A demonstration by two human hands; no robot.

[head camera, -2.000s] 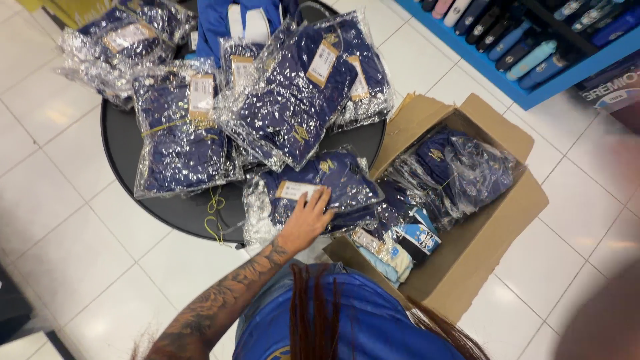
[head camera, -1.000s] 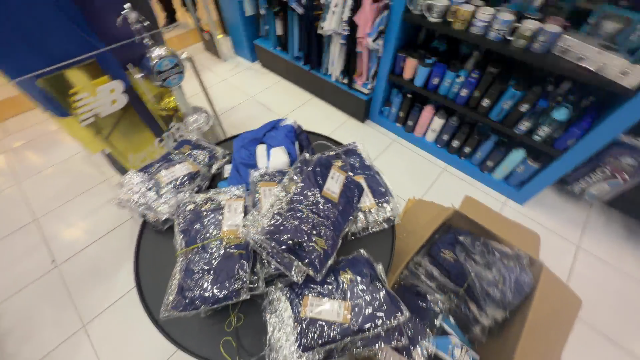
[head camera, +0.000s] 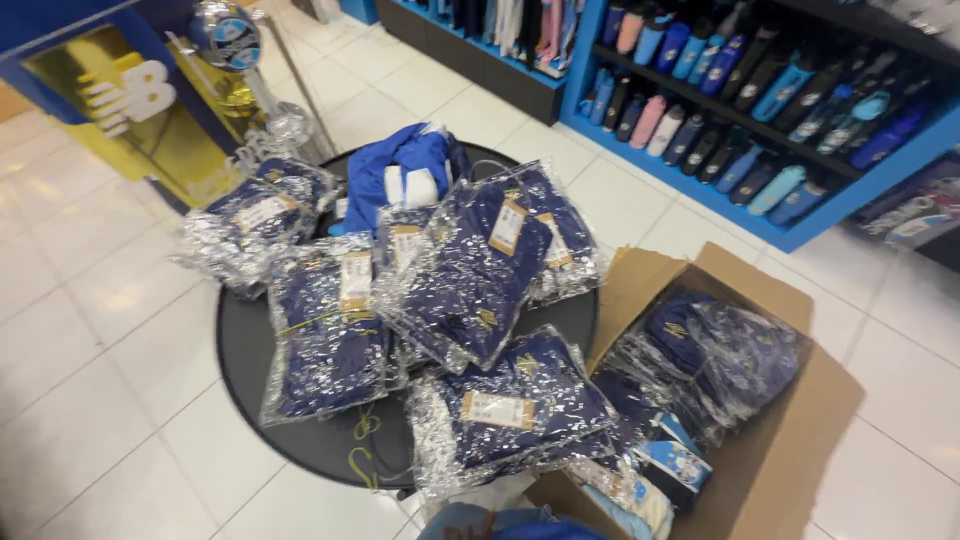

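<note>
Neither of my hands shows in the head view now. Several navy garments in clear plastic bags with tags lie on a round black table (head camera: pixel 255 375). The nearest bagged garment (head camera: pixel 525 397) overhangs the table's front right edge toward the box. Behind it, another bagged garment (head camera: pixel 472 277) rests on top of others, and one with a yellow cord around it (head camera: pixel 330 330) lies to its left. A blue and white garment (head camera: pixel 405 172) sits at the back. An open cardboard box (head camera: pixel 795 442) at the right holds more bagged navy garments (head camera: pixel 697 352) and light blue items (head camera: pixel 675 457).
Blue shelving (head camera: pixel 795 232) with rows of bottles stands at the back right, beside a rack of hanging clothes (head camera: pixel 517 30). A gold and blue display (head camera: pixel 127 97) and a metallic trophy-like object (head camera: pixel 232 45) stand at the back left. A yellow cord (head camera: pixel 364 450) hangs near the table's front edge.
Two seconds ago a tattooed arm's hand rested on the nearest bagged garment; it is out of view now. The view has tilted up, showing more of the shelving and display.
</note>
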